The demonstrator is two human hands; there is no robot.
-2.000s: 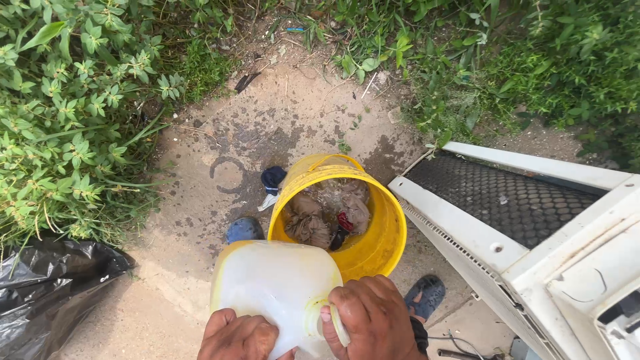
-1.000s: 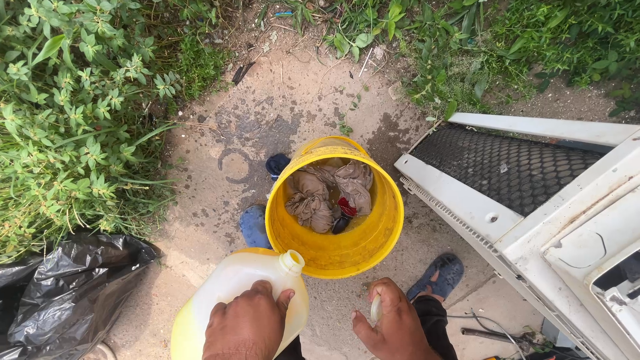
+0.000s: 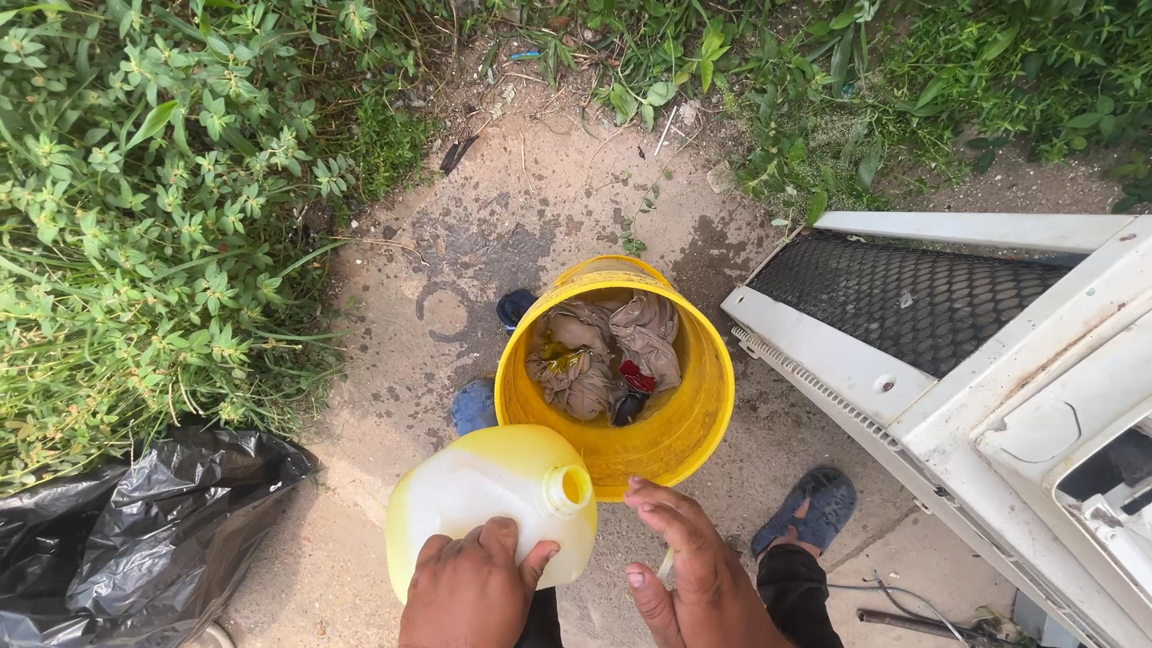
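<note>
A translucent plastic jug [image 3: 490, 495] with yellow liquid is gripped by my left hand [image 3: 477, 580], its uncapped mouth beside the near rim of a yellow plastic bucket [image 3: 706, 423]. Yellow-green liquid shows on the beige cloth [image 3: 576, 382] at the left inside the bucket. A red and dark item [image 3: 636, 378] lies among the cloths there. My right hand [image 3: 693, 562] is just right of the jug, fingers spread, with a small pale ring-like piece, perhaps the cap [image 3: 666, 564], partly hidden between thumb and fingers.
A white metal appliance housing [image 3: 1017, 378] with black mesh [image 3: 909, 292] stands at right. Black plastic bag [image 3: 171, 531] lies lower left. Weeds [image 3: 171, 216] border the concrete. Dark clogs [image 3: 814, 504] are on my feet; wires [image 3: 909, 598] lie lower right.
Two seconds ago both hands were at the jug; my right hand has since come off its neck with the small piece. The jug has moved to the bucket's near rim, and yellow-green liquid now shows on the cloth.
</note>
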